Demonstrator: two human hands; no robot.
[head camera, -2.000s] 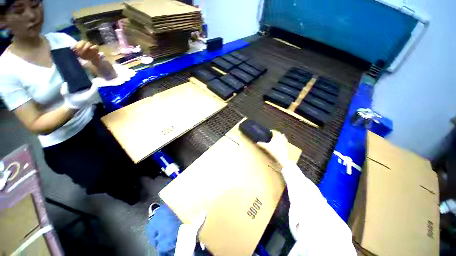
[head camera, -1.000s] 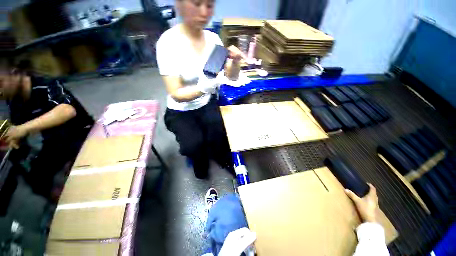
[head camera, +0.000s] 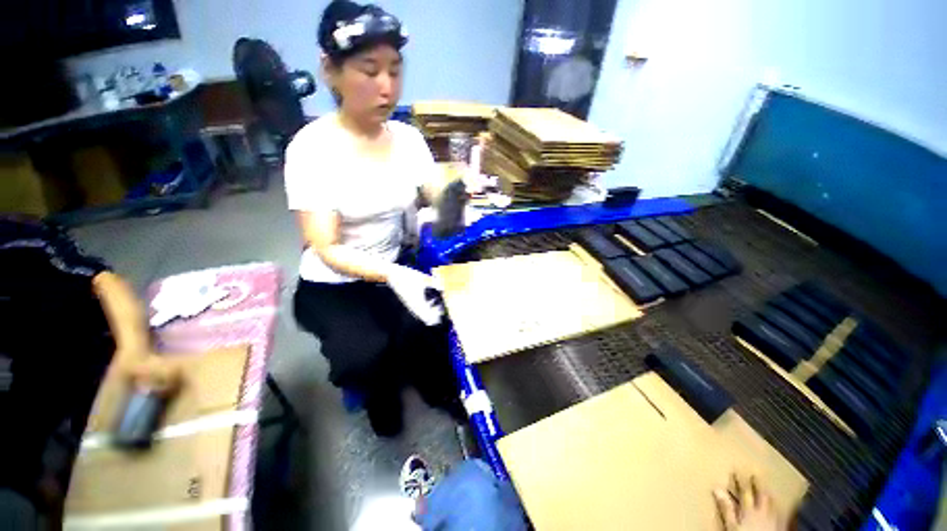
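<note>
My right hand (head camera: 748, 506), bare and cut off by the bottom edge, rests on the near cardboard sheet (head camera: 613, 451) with its fingers apart and holds nothing. One black housing (head camera: 690, 386) lies at that sheet's far edge, apart from my hand. A pale blur at the bottom edge may be my left glove or sleeve; no fingers show.
A second cardboard sheet (head camera: 535, 301) and two groups of black housings (head camera: 670, 259) lie on the mesh belt (head camera: 582, 368). A standing coworker is beside the blue-wrapped edge. Another person's hand holds a blurred housing (head camera: 141, 417) over the side table (head camera: 265, 311).
My right hand has let go of the housing and moved back toward me. The view has swung left. The standing coworker's hands have moved apart; the seated coworker's arm now reaches over the side table.
</note>
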